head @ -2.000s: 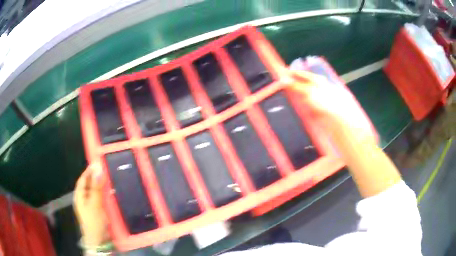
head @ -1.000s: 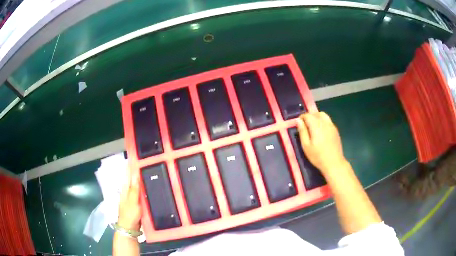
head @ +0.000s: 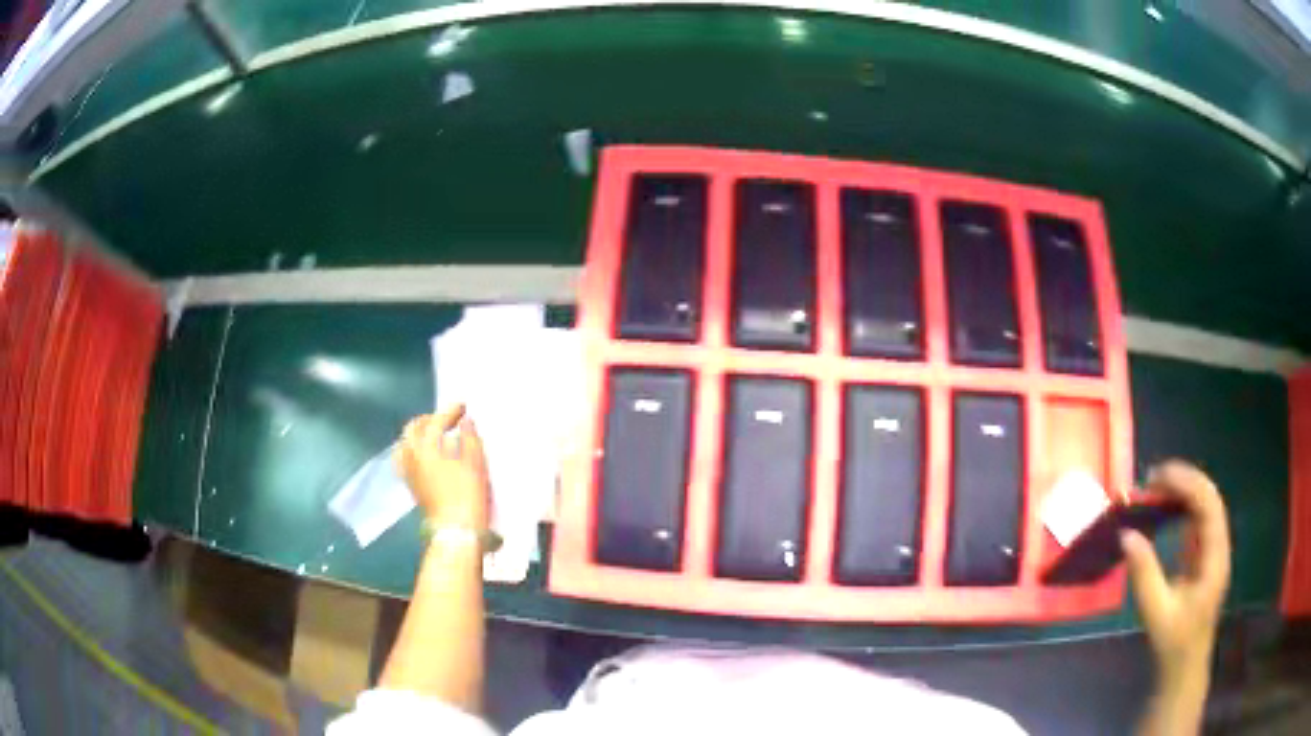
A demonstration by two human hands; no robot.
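Note:
A red-orange tray (head: 705,592) lies on the green bench, with black phones (head: 765,475) in nine of its pockets. The near-right pocket (head: 1075,429) is empty at its far end. My right hand (head: 1182,554) grips a black phone (head: 1088,554) by its right end, tilted over that pocket's near end. A small white square (head: 1074,508) shows beside the phone. My left hand (head: 449,467) is over the left edge of a loose white bag pile (head: 503,388), touching a translucent bag (head: 374,496); whether it grips the bag is unclear.
Stacked red-orange trays stand at the far left (head: 72,381) and at the right edge (head: 1297,496). A pale metal strip (head: 374,285) crosses the bench. Small white scraps (head: 578,148) lie beyond the tray. Cardboard boxes (head: 334,633) are below the front edge, left.
The tray went from being held up to lying on the bench. My left hand left its edge for the bags. My right hand has lifted the near-right phone; the view has shifted left.

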